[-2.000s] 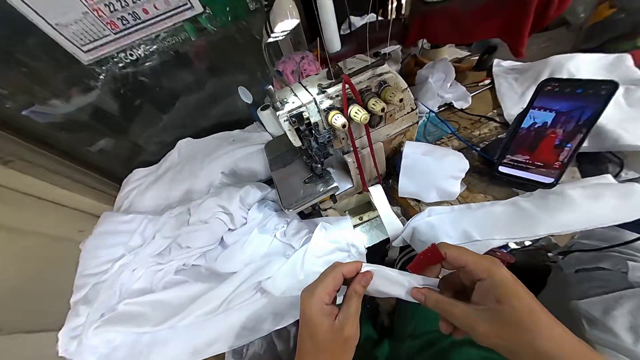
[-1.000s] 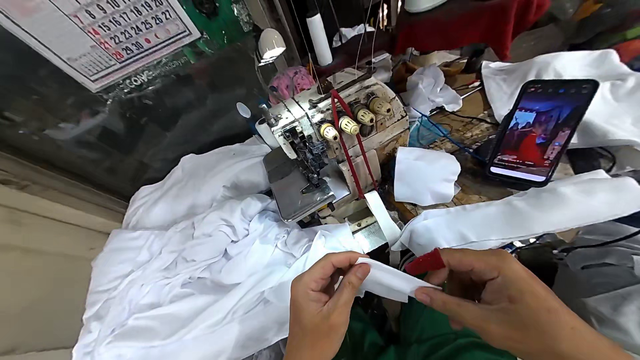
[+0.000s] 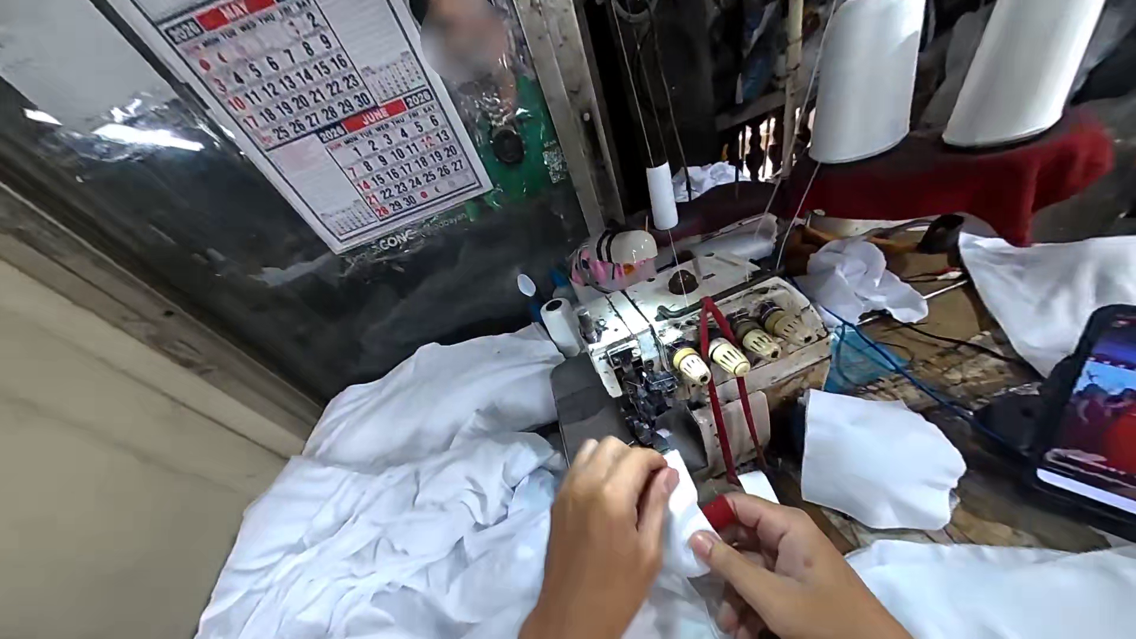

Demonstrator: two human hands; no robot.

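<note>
My left hand (image 3: 608, 524) grips the upper end of a folded strip of white fabric (image 3: 682, 510), close to the needle area of a serger sewing machine (image 3: 710, 328). My right hand (image 3: 781, 568) pinches the lower edge of that fabric between thumb and fingers, and a red piece of cloth (image 3: 719, 512) shows at its index finger. A red cord (image 3: 717, 399) hangs over the machine's tension dials. A heap of white fabric (image 3: 426, 515) lies left of my hands, against the machine's bed plate (image 3: 586, 404).
At right are a cut piece of white fabric (image 3: 879, 457), a phone with a lit screen (image 3: 1096, 408) and a blue cable (image 3: 923, 382). Large white thread cones (image 3: 865, 84) stand behind on red cloth (image 3: 958, 182). A calendar (image 3: 337, 115) hangs on the dark panel at left.
Both hands have brought the fabric strip up to the machine's needle area; before, they held it in front of the machine. The view has swung upward and left.
</note>
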